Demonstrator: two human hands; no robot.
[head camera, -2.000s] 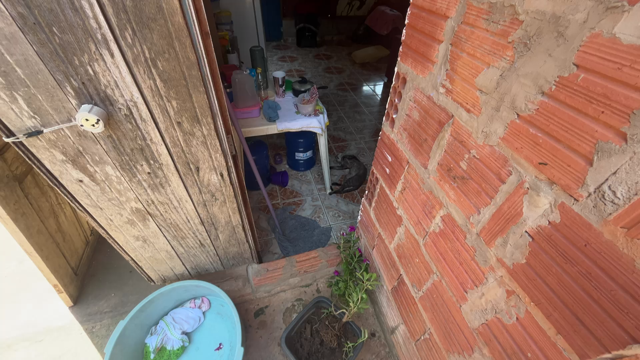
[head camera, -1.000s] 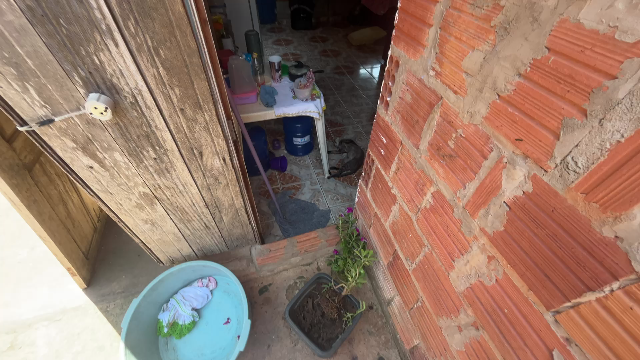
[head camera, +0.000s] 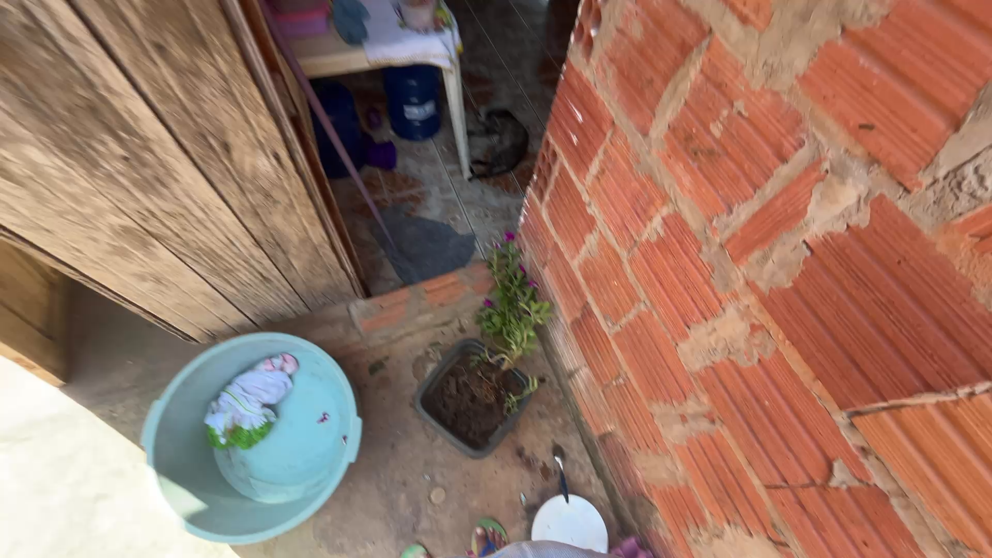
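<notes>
Neither my left hand nor my right hand shows in the head view. A light blue plastic tub (head camera: 287, 496) stands on the ground at lower left, with a bundled white cloth with a green edge (head camera: 249, 397) lying inside it. Right of the tub sits a dark square plant pot (head camera: 474, 449) of soil, with a leafy plant with purple flowers (head camera: 513, 310) at its far right side. Near the bottom edge are a white round lid or plate (head camera: 570, 525) and a spoon with a dark handle (head camera: 561, 473) touching its rim.
A rough brick wall (head camera: 697, 294) rises at right, a wooden plank door (head camera: 155, 170) at left. A low brick sill (head camera: 422, 298) crosses the doorway. Beyond it are a grey floor cloth (head camera: 430, 244), a table (head camera: 333, 60), blue containers (head camera: 412, 101) and a dark animal (head camera: 502, 143). Sandaled feet (head camera: 488, 536) show below.
The view has tilted down and come nearer the doorway. The white lid or plate, the spoon and the feet have come into view at the bottom. The tub, cloth and pot look unchanged.
</notes>
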